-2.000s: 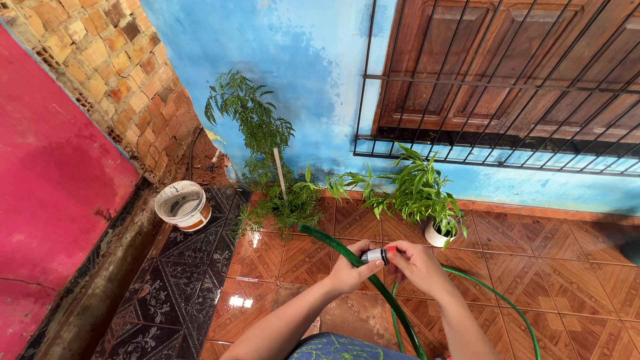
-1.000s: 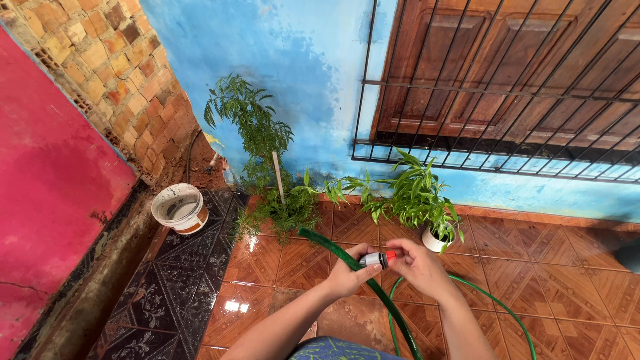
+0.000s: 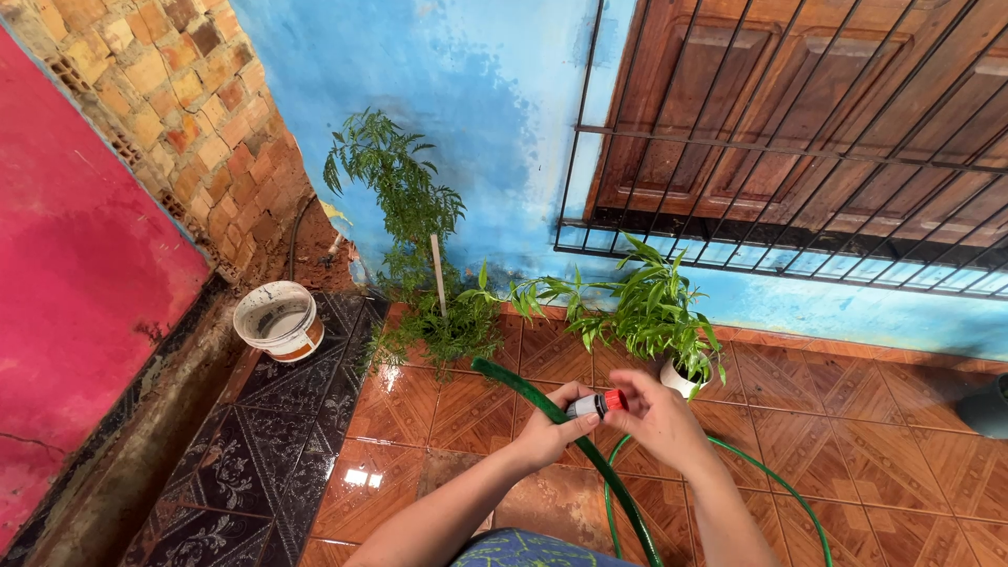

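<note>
My left hand (image 3: 554, 425) holds a grey hose nozzle with a red tip (image 3: 597, 404), and the thick green hose (image 3: 583, 441) passes through the same hand, its end pointing toward the bushy plant. My right hand (image 3: 652, 413) is at the red tip, thumb and fingers spread around it; whether the fingertips touch it cannot be told. A thinner green hose (image 3: 776, 475) curves over the tiles at the lower right.
A used white bucket (image 3: 279, 321) stands on dark tiles at left. By the blue wall (image 3: 504, 157) are a bushy plant (image 3: 449, 315) and a leafy plant in a white pot (image 3: 683, 376). A window grille (image 3: 787, 150) juts above; a dark pot (image 3: 984, 405) is far right.
My right hand's fingers have opened out around the red tip, where they were closer together before. My left hand keeps its hold on the nozzle and the thick hose.
</note>
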